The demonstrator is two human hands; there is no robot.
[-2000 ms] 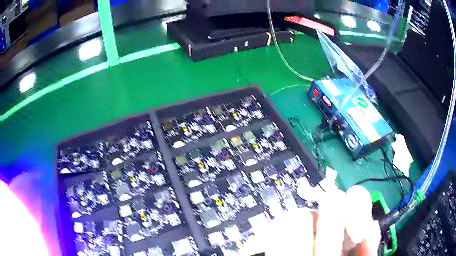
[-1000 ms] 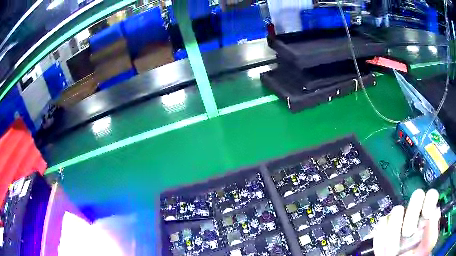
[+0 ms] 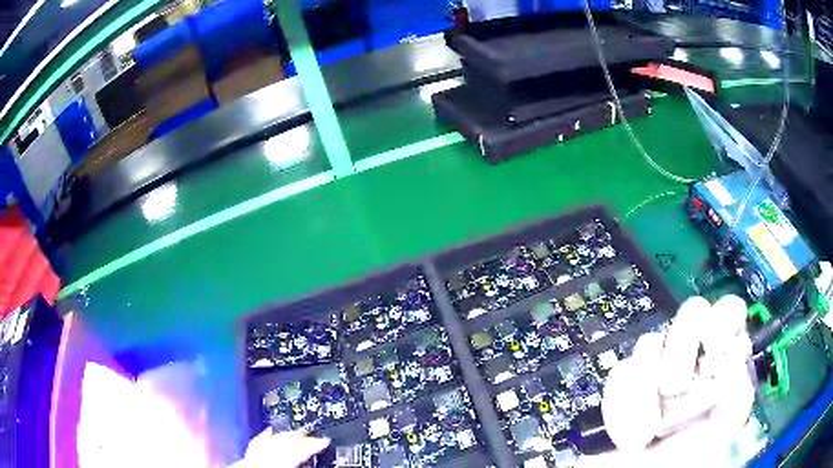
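A wide black tray (image 3: 439,291) holds two blocks of circuit boards (image 3: 393,373) with silver squares and small yellow dots. My right hand (image 3: 680,379), overexposed white, is over the tray's right side with fingers bent; a dark shape shows at its left, and its grip is unclear. My left hand (image 3: 285,448) is cut off by the bottom edge; only pale fingers show over the tray's lower left boards. A black cylindrical tool (image 3: 787,322) with bright green parts (image 3: 776,361) is just right of my right hand; contact is unclear.
A blue controller box (image 3: 753,228) with a clear plastic flap stands at right, with cables and a clear hose. Black stacked trays (image 3: 548,123) and a red item (image 3: 680,77) are behind. A green post (image 3: 315,101) stands by the conveyor. Glare covers lower left.
The view has swung left since the oldest frame, then shifted slightly back. My left hand has appeared at the bottom over the tray. My right hand's fingers are more bent than a second ago.
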